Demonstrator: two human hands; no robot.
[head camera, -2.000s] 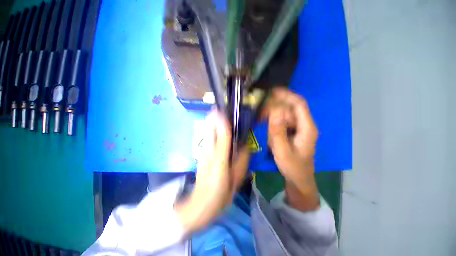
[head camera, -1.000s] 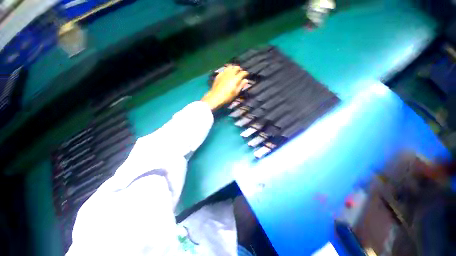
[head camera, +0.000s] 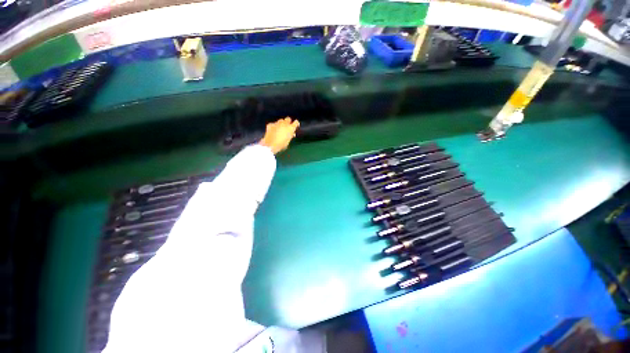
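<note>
My left hand (head camera: 279, 135) is stretched out in a white sleeve over the dark green belt. Its fingers are at the near edge of a black tray (head camera: 238, 131); whether they touch or grip it is unclear. A black slotted tray (head camera: 490, 224) on the green bench holds a row of black sticks (head camera: 421, 243) with silvery ends pointing left. Another slotted tray with sticks (head camera: 162, 210) lies at the left, partly hidden behind my sleeve. My right hand is out of the picture.
The blue worktop (head camera: 497, 303) is at the lower right, with part of the press base (head camera: 580, 339) at its corner. An upright post (head camera: 528, 89) stands at the right. Beyond the belt are another filled tray (head camera: 69, 89), a blue bin (head camera: 392, 49) and a plastic bag (head camera: 345, 50).
The view has turned from the press to the bench and belt. My left hand has moved from the sticks in the slotted tray to the black tray on the belt.
</note>
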